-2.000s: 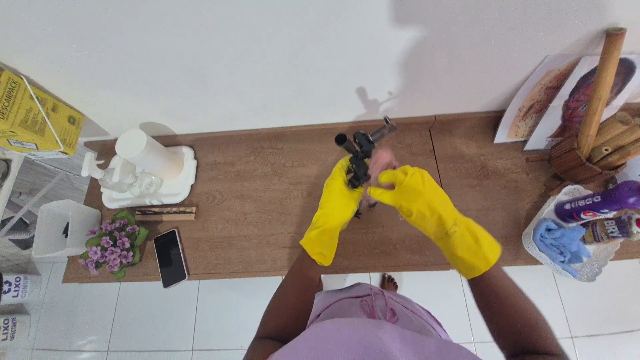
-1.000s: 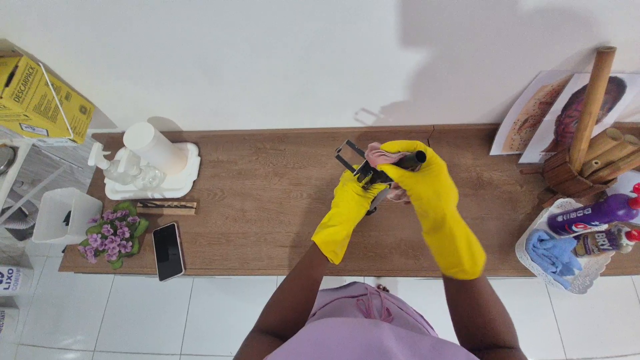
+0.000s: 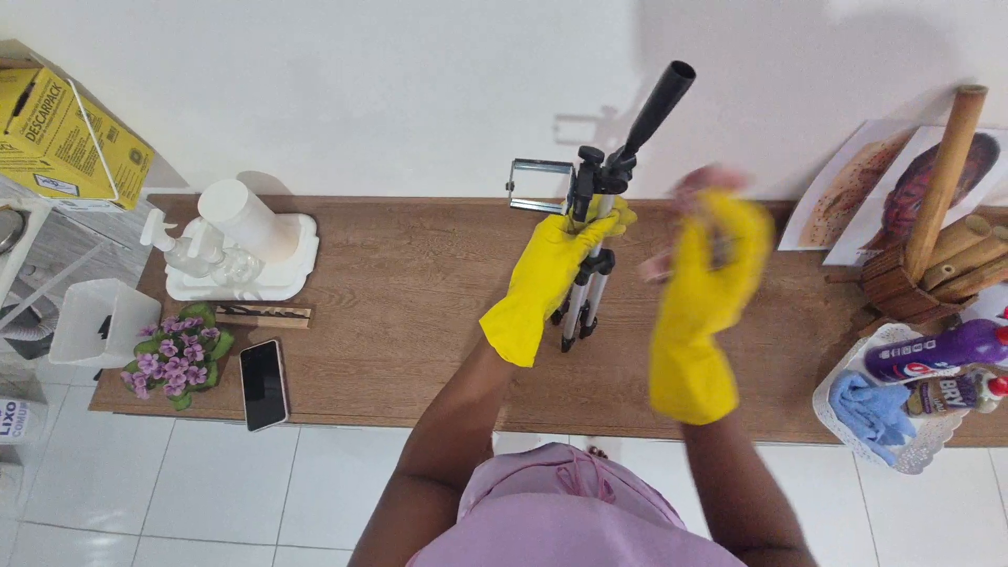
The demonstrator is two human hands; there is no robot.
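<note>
My left hand (image 3: 579, 236), in a yellow rubber glove, grips the upper part of a small tripod (image 3: 605, 169) with silver legs. A black handle points up and right from its head, and a metal phone clamp sticks out to the left. The legs reach down over the wooden counter. To the right of the tripod is my right hand (image 3: 717, 244), also in a yellow glove and blurred. It holds a pinkish cloth (image 3: 709, 179), whose lower end hangs beside the glove.
On the wooden counter (image 3: 394, 315), at left, are a white tray (image 3: 303, 260) with pump bottles, a purple-flowered plant (image 3: 177, 362) and a phone (image 3: 264, 386). At right stand a wooden bucket (image 3: 894, 283) of bamboo pieces and a white basket (image 3: 921, 457) with bottles and a blue cloth (image 3: 870, 413).
My right hand has moved right, away from the tripod, with the cloth. The tripod's black handle now points up and right, and its legs show below my left hand.
</note>
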